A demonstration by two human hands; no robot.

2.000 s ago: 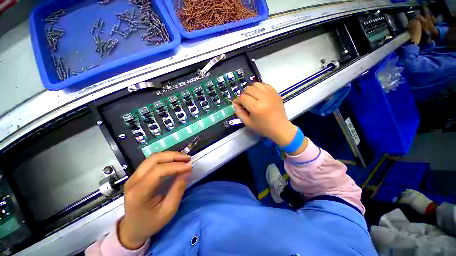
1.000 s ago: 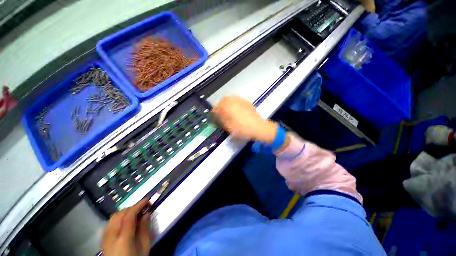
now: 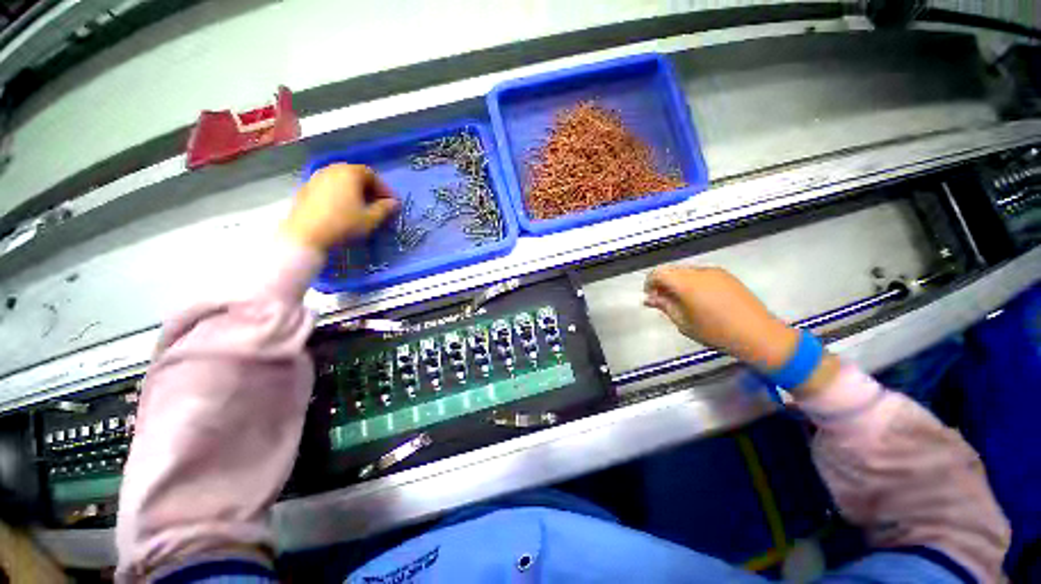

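Note:
My left hand (image 3: 340,205) is over the left blue bin (image 3: 443,260), its fingers bent down above the grey leaded components (image 3: 462,188); whether it holds one cannot be told. My right hand (image 3: 716,306) is above the conveyor, right of the black pallet (image 3: 590,363), fingers curled together; I cannot tell if anything is between them. The pallet holds a green PCB panel (image 3: 457,405) with rows of small mounted parts. The right blue bin (image 3: 697,171) holds a heap of orange leaded components (image 3: 594,160).
A red holder (image 3: 242,132) stands behind the left bin. Another pallet with boards (image 3: 89,462) is at the left, partly behind my sleeve, and one more is at the far right (image 3: 1014,183). The pale conveyor rail (image 3: 502,451) runs nearest my body.
My left hand has moved from the pallet's near edge up to the left bin. My right hand has left the panel's right end and moved right. The view has turned and shifted.

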